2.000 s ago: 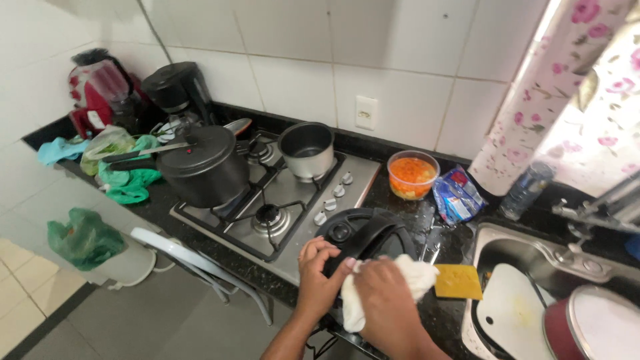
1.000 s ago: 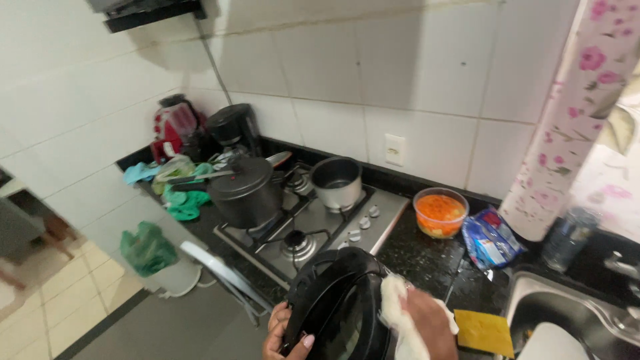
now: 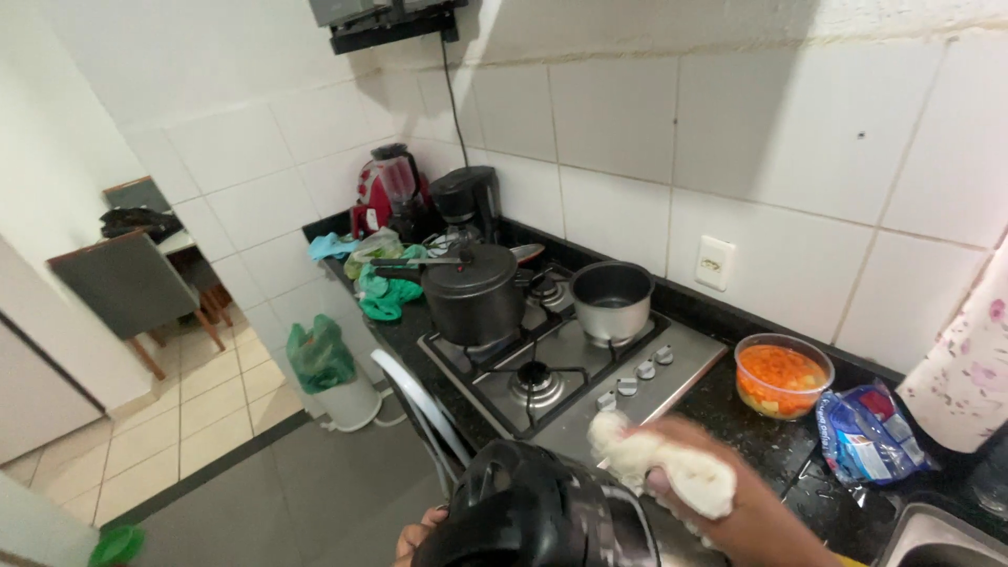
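Observation:
A glossy black appliance with a molded handle, its exact kind unclear, is at the bottom centre, in front of the stove. My left hand grips its left side; only some fingers show. In my right hand is a bunched white cloth, held beside the appliance's right side, over the counter edge by the stove knobs. The lower part of the appliance is cut off by the frame.
A black pressure cooker and a small pot stand on the gas cooktop. Right of it are a plastic tub of chopped vegetables, a blue plastic packet and the sink edge. A chair back stands at the counter front.
The black appliance has been lifted and turned from the counter beside the stove, with my left hand on it. My right hand and the cloth have moved with it. The view has swung left.

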